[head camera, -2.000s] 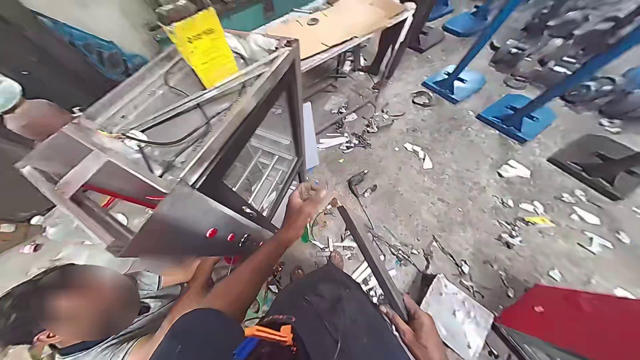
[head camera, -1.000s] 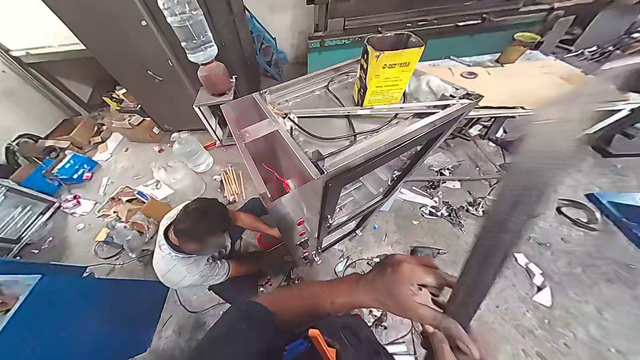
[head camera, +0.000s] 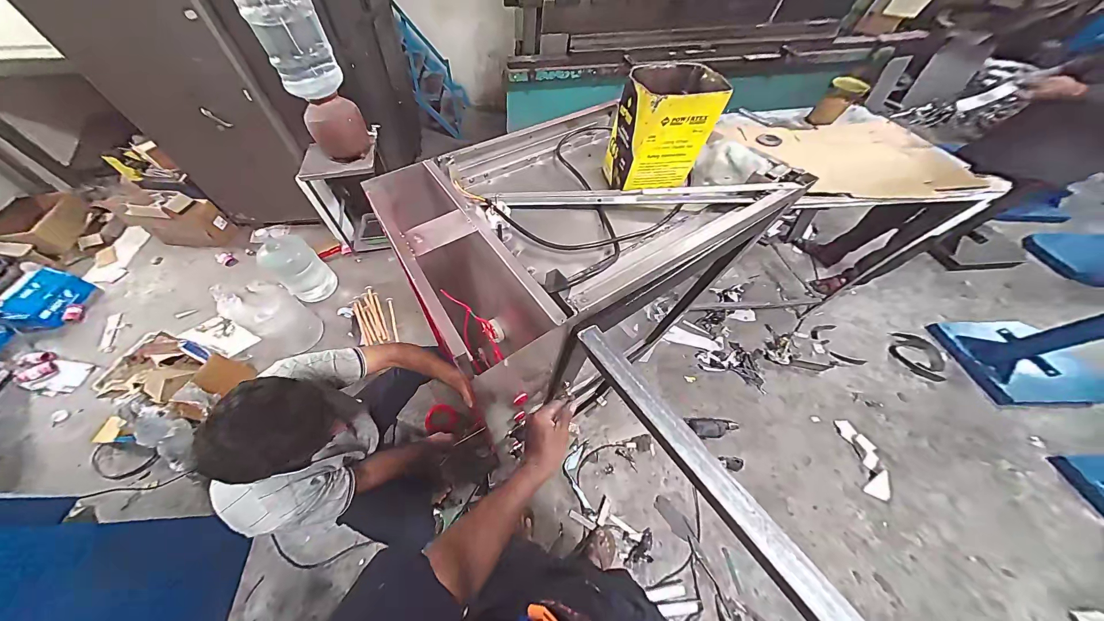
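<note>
My left hand (head camera: 548, 438) is at the near lower corner of a metal cabinet frame (head camera: 530, 366), beside its red buttons. The fingers are curled, but whether they grip the edge cannot be told. My right hand is out of view. A long metal bar (head camera: 716, 474) slants from the cabinet corner down to the lower right edge, its near end hidden. Red wires (head camera: 483, 328) lie inside the cabinet's open compartment, and a black cable (head camera: 552, 246) loops across its top. A co-worker (head camera: 285, 448) crouches at the left with both hands by the cabinet's lower front.
A yellow tin (head camera: 660, 129) stands on the cabinet. Behind it is a worktable (head camera: 862, 164) with a brown sheet; another person (head camera: 1035, 129) stands beyond. Scraps (head camera: 733, 358) and a cable coil (head camera: 916, 355) lie on the floor. Blue metal bases (head camera: 1009, 362) stand right, water bottles (head camera: 296, 266) and boxes left.
The bar, upright by my hand one second ago, now slants down beside the cabinet. My left hand has moved from the bar to the cabinet corner. The view has swung left since two seconds ago.
</note>
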